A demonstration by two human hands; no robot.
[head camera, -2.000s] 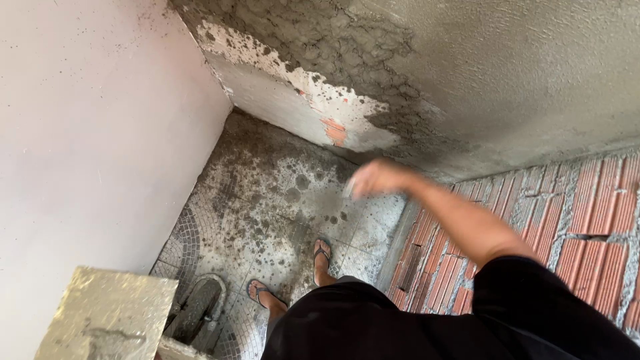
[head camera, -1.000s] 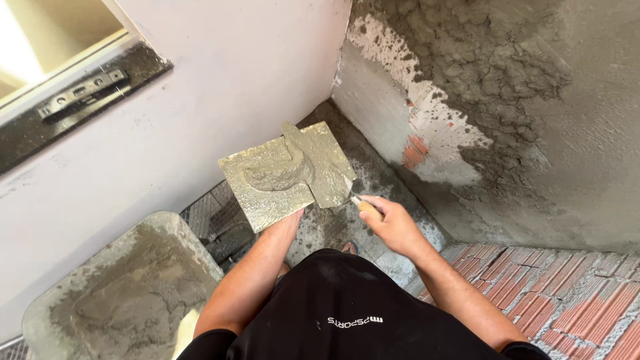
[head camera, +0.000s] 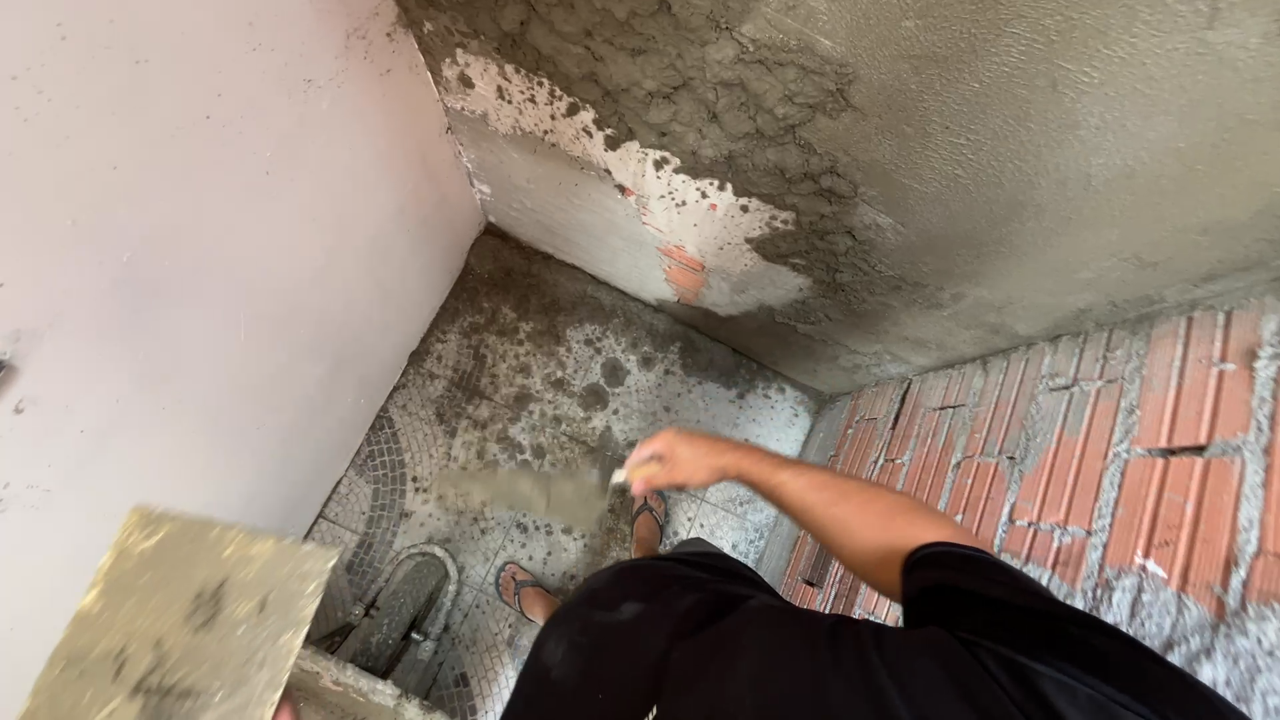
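Observation:
My right hand (head camera: 675, 462) is closed round the handle of a trowel (head camera: 530, 492), whose blade is blurred by motion above the floor near my feet. At the lower left a mortar board (head camera: 185, 620), its face smeared with thin wet mortar, is tilted; only a fingertip of my left hand (head camera: 286, 708) shows at its lower edge, and the rest is hidden. Rough fresh mortar (head camera: 700, 85) covers part of the wall ahead, above a bare white patch (head camera: 690, 205) with exposed brick (head camera: 683, 273).
A pale wall (head camera: 230, 250) rises on the left, a ribbed red brick wall (head camera: 1070, 450) on the right. The tiled floor (head camera: 600, 380) is spattered with mortar. Beside my sandalled feet (head camera: 525, 592) stand a metal-framed object (head camera: 405, 600) and the rim of a mortar tub (head camera: 365, 680).
The mortar heaped on the board one second ago is gone from it. The board and the trowel, then together before me, are now far apart. The view has shifted away from the tub and window.

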